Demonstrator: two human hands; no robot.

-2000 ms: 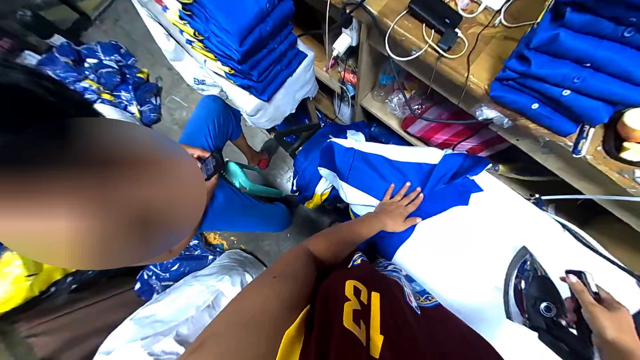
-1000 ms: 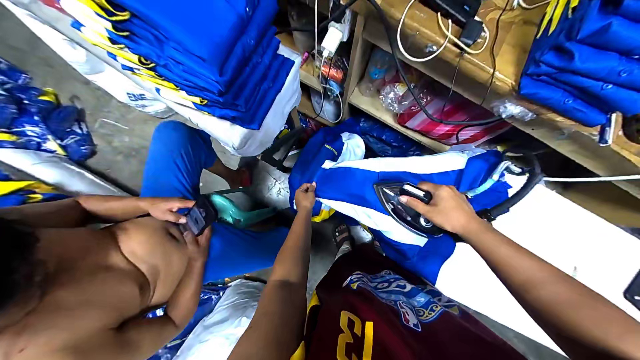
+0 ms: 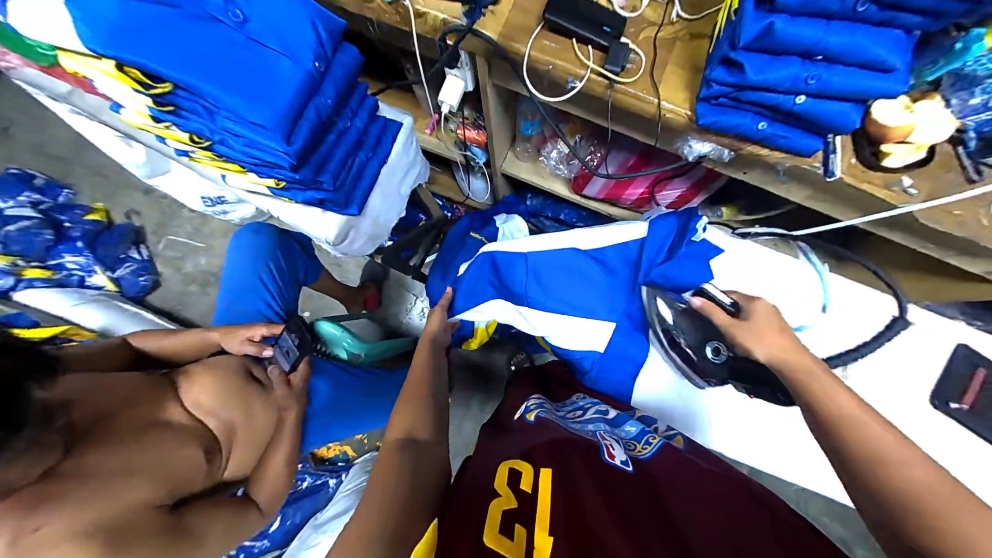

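A blue garment with white panels (image 3: 570, 279) lies over the narrow end of a white-covered ironing board (image 3: 759, 434). My right hand (image 3: 748, 329) grips the handle of a black clothes iron (image 3: 697, 349), whose tip is at the garment's right side, partly over the white cover. At the garment's left edge, my left hand (image 3: 442, 318) has its fingers on the cloth; whether they pinch it is hard to see. A black hose or cord curves behind the iron to the right.
Folded blue garments (image 3: 232, 93) are stacked at the upper left and more (image 3: 806, 70) on the wooden shelf unit (image 3: 666, 85). Cables hang from the shelf. A seated person (image 3: 155, 434) at the left holds a small device. A dark flat object (image 3: 965, 391) rests on the board's right.
The iron, standing at the right two seconds ago, was over the garment's middle one second ago and is now at its right side. My left hand has moved from the garment's top to its left edge.
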